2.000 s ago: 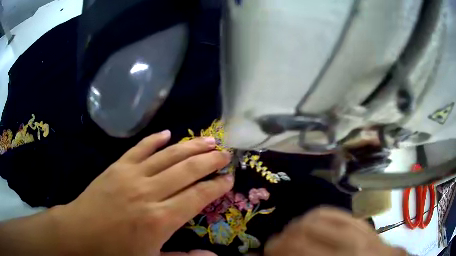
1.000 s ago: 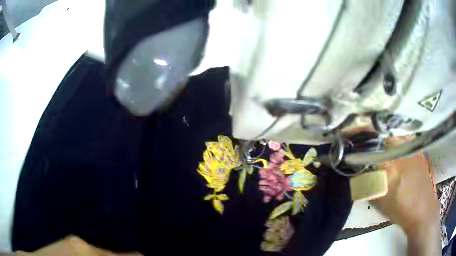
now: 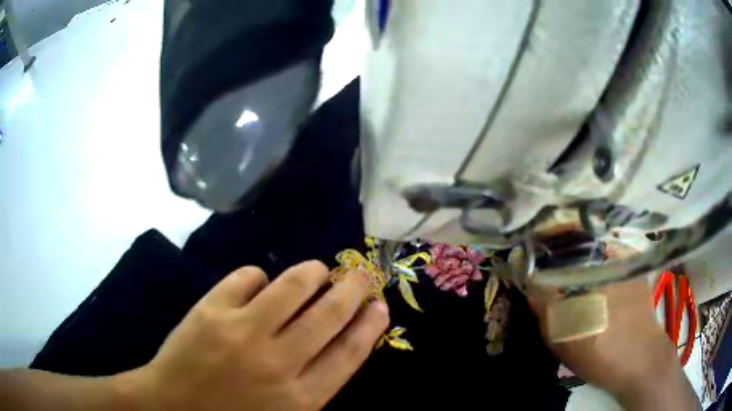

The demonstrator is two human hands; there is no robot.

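The black garment panel (image 3: 449, 361) lies under the machine head, with yellow and pink-red embroidered flowers (image 3: 453, 269) near the presser foot (image 3: 388, 255). My left hand (image 3: 273, 341) rests palm down on the panel, left of the presser foot, with its fingertips on the yellow flower and holding nothing visible. My right hand (image 3: 618, 341) is at the lower right, partly behind the machine head. Its fingers are hidden, so its grip cannot be told. A pale block (image 3: 578, 317) shows in front of that hand.
The off-white sewing machine head (image 3: 449, 104) fills the upper right, with metal thread guides at its lower edge. A grey translucent oval wrapped in black (image 3: 249, 132) hangs left of it. Red-handled shears (image 3: 682, 317) and patterned cloth (image 3: 714, 329) are at the far right. The white table (image 3: 88, 177) shows left.
My left hand has come from the lower left edge onto the yellow flower. The panel has shifted and folded at the left. The pink flower sits nearer the machine head; the shears show again.
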